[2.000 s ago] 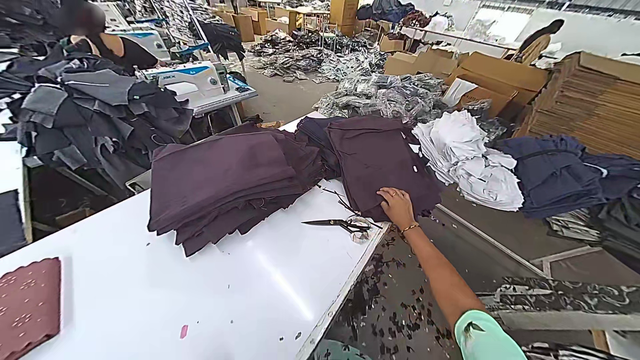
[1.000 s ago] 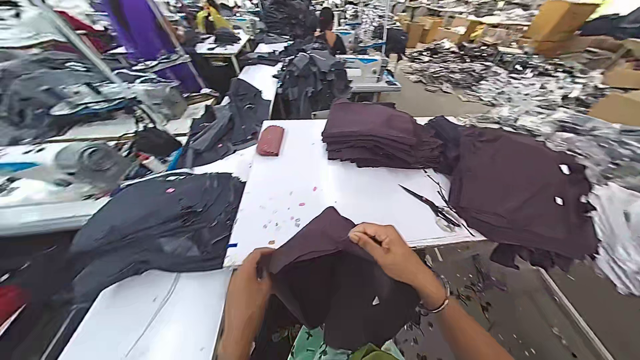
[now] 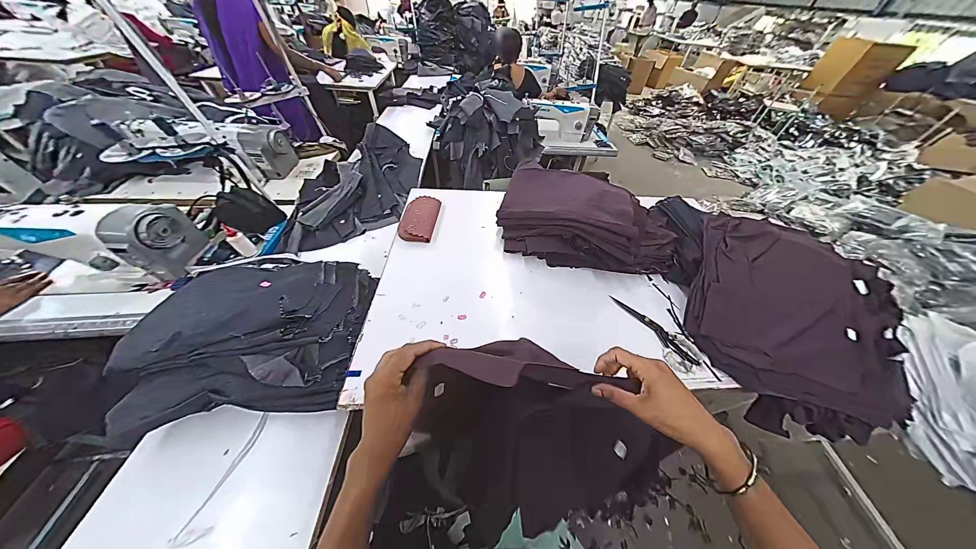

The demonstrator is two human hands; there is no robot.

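Note:
Both hands hold one dark maroon fabric piece [image 3: 526, 412] with small white stickers, near the front edge of the white table [image 3: 457, 267]. My left hand [image 3: 396, 396] grips its left edge; the fingertips are partly hidden by the cloth. My right hand [image 3: 656, 393] pinches the upper right edge between thumb and fingers. Beyond lies a folded stack of maroon fabric [image 3: 572, 217], and at the right a spread pile of maroon pieces [image 3: 785, 313] overhangs the table. Black-handled scissors [image 3: 659, 329] lie between that pile and my right hand. A reddish scalloped case [image 3: 420, 219] rests at the table's far left.
Dark grey fabric pieces [image 3: 244, 328] are heaped left of the table. A sewing machine [image 3: 99, 236] stands further left, with part of another person's hand [image 3: 23, 290] by it. White fabric [image 3: 945, 396] hangs at the far right. Cardboard boxes [image 3: 854, 72] stand behind.
Two seconds ago my right hand lay on the right maroon pile; now both hands hold a piece at the table's front. Since one second ago my right hand has moved right along the fabric edge.

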